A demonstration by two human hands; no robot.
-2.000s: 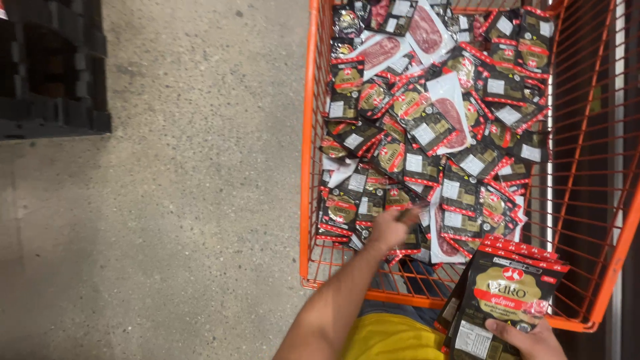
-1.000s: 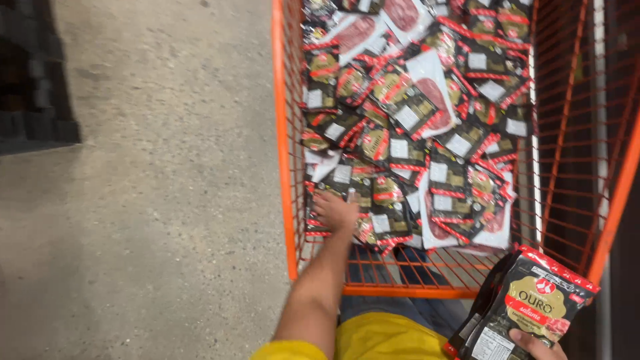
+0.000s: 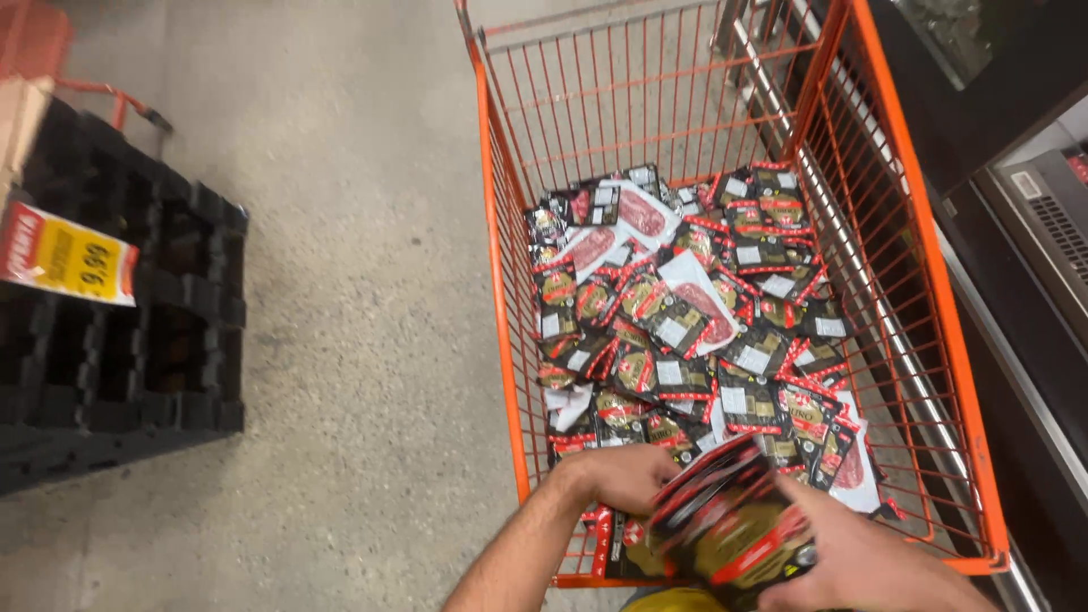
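Note:
A stack of black, red and gold packets of sliced cured meat (image 3: 739, 527) is held over the near end of an orange wire shopping cart (image 3: 501, 340). My right hand (image 3: 837, 544) grips the stack from the right. At the stack's left side is my left hand (image 3: 625, 476), its fingertips partly hidden behind the packets, so its hold is unclear. Another packet (image 3: 625, 544) shows below my left hand. Many similar packets (image 3: 667, 314) lie jumbled across the cart's bottom, a few turned so that the meat shows through clear film.
Black plastic crates (image 3: 127, 340) stand at the left with a yellow and red price sign (image 3: 68, 255). Grey speckled floor (image 3: 365, 340) lies between them and the cart. Along the cart's right side runs a dark refrigerated display case (image 3: 943, 102) with a metal rail.
My left hand has moved from the loose packets at the cart's near left to the held stack. My right hand has brought the stack leftward, over the cart's near end. The view has shifted.

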